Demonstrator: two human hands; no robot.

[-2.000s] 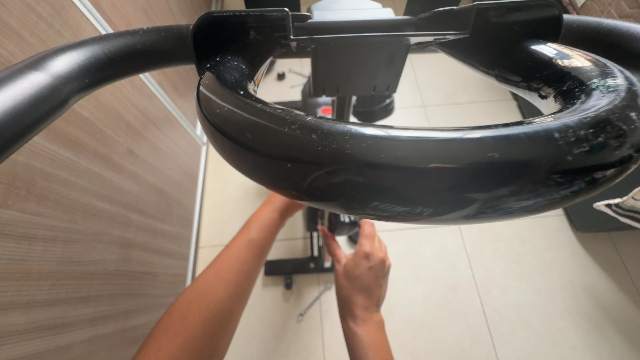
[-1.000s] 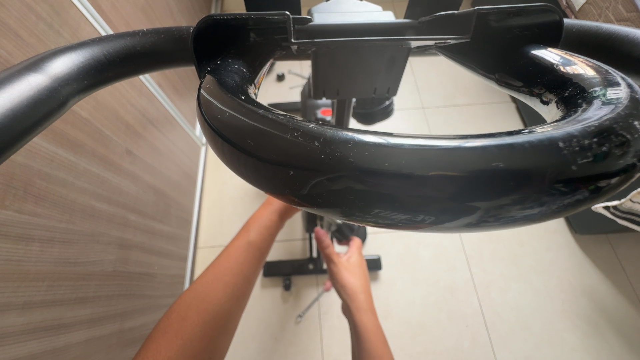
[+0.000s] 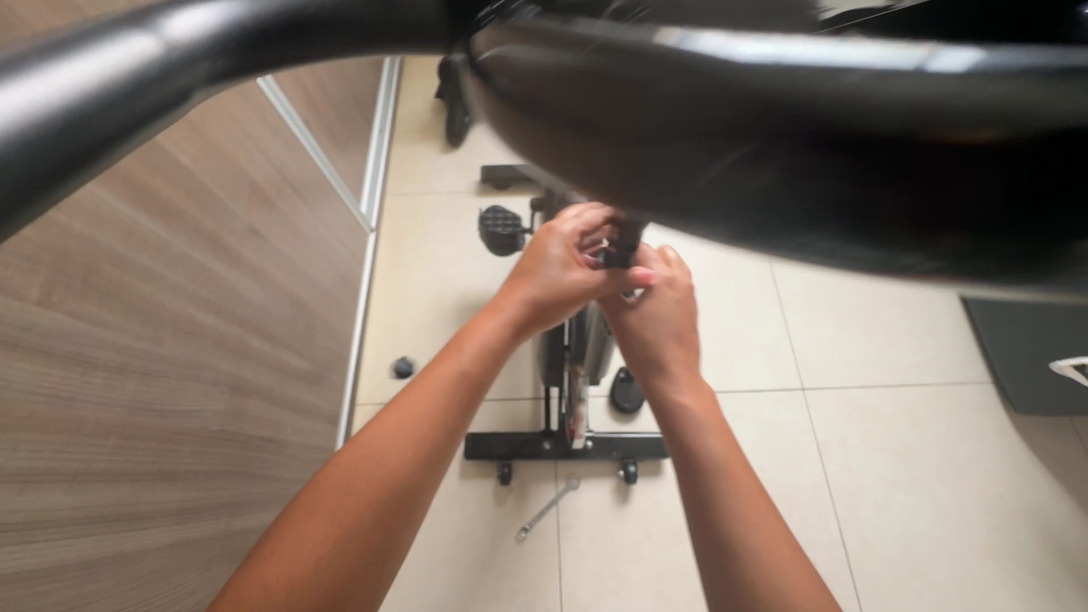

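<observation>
Both hands meet at the dark upright post (image 3: pixel 627 242) of an exercise bike, below its handlebar. My left hand (image 3: pixel 565 268) curls around the post from the left, its thumb reaching across toward the right. Against the post's right and lower side, my right hand (image 3: pixel 659 314) has its fingers bent. Some small thing may be between the fingers, but blur hides what it is. The blurred black handlebar loop (image 3: pixel 765 161) covers the upper right, and a black handlebar grip (image 3: pixel 170 68) runs across the upper left. A pedal (image 3: pixel 501 229) is left of my left hand.
The bike's front foot bar (image 3: pixel 510 446) has small wheels. A metal wrench (image 3: pixel 546 508) lies on the tiles below it. A small black part (image 3: pixel 403 367) is near the wood-grain panel (image 3: pixel 170 340) at left. A dark mat (image 3: pixel 1028 353) lies at right.
The view has shifted a good deal, so the handlebar covers less of the hands. Both hands, earlier partly hidden under the loop, now show together at the post.
</observation>
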